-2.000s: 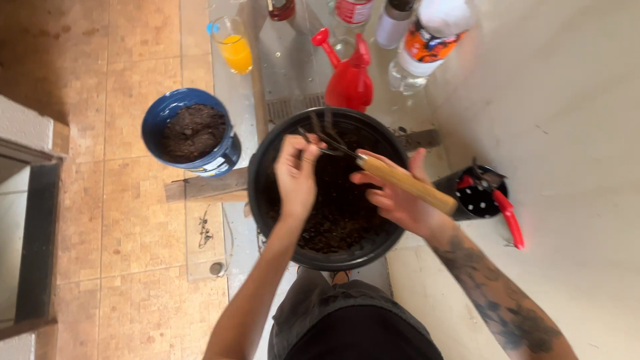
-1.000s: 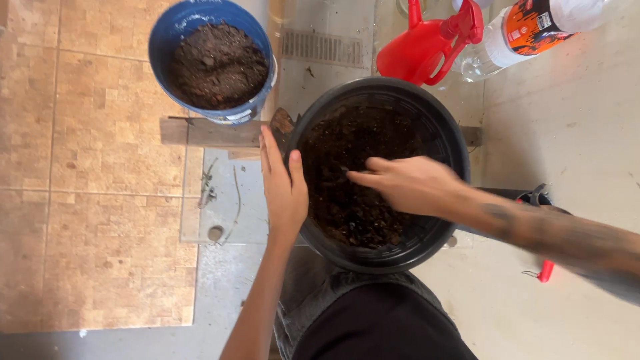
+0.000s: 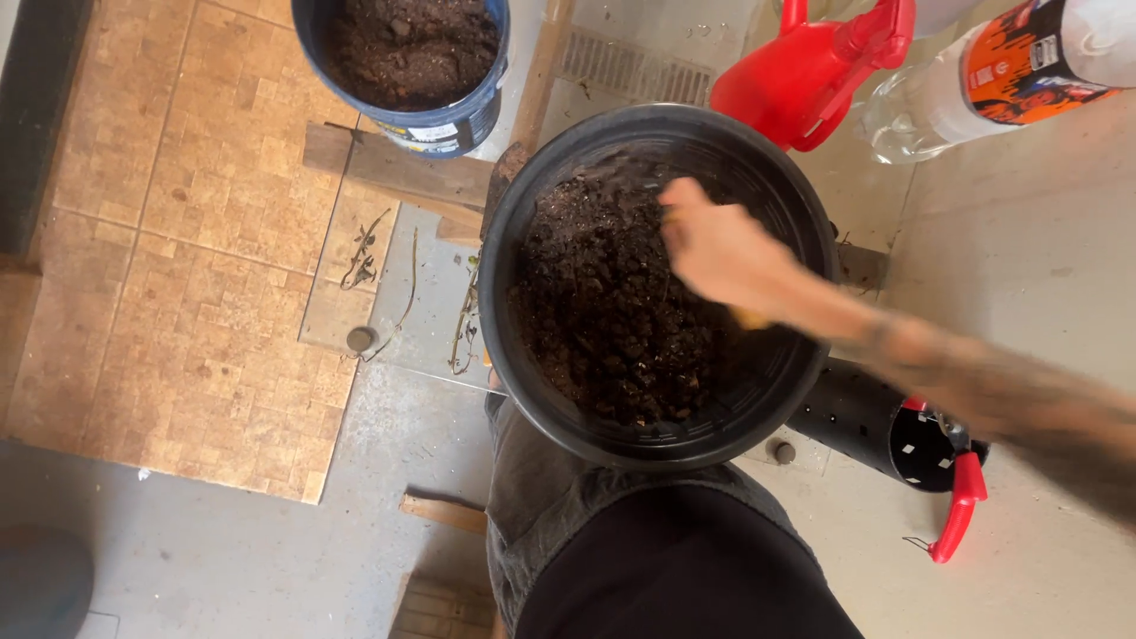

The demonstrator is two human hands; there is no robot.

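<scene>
A round black plastic pot (image 3: 506,355) holds dark, crumbly soil (image 3: 612,311). Over the right part of the soil, inside the rim, is my right hand (image 3: 723,244), blurred and closed around a tool with a yellowish wooden handle (image 3: 753,318). The handle's end shows below the hand; the tool's working end is hidden. Bare skin just left of the pot, low by its rim, is too small to identify, and my left hand cannot be made out. A blue bucket (image 3: 306,44) of brown soil stands beyond the pot to the left.
A red watering can (image 3: 781,84) and a clear plastic bottle (image 3: 914,106) stand behind the pot. At right lies a perforated black container (image 3: 852,422) with red-handled pruners (image 3: 958,506). Dry stems (image 3: 410,293) rest on the glass tabletop (image 3: 426,355), beside a wooden slat (image 3: 408,169).
My left hand, at the pot's left rim a second ago, has gone from there. My right hand stays over the soil. Two seconds ago both hands were at the wooden-handled tool above the pot.
</scene>
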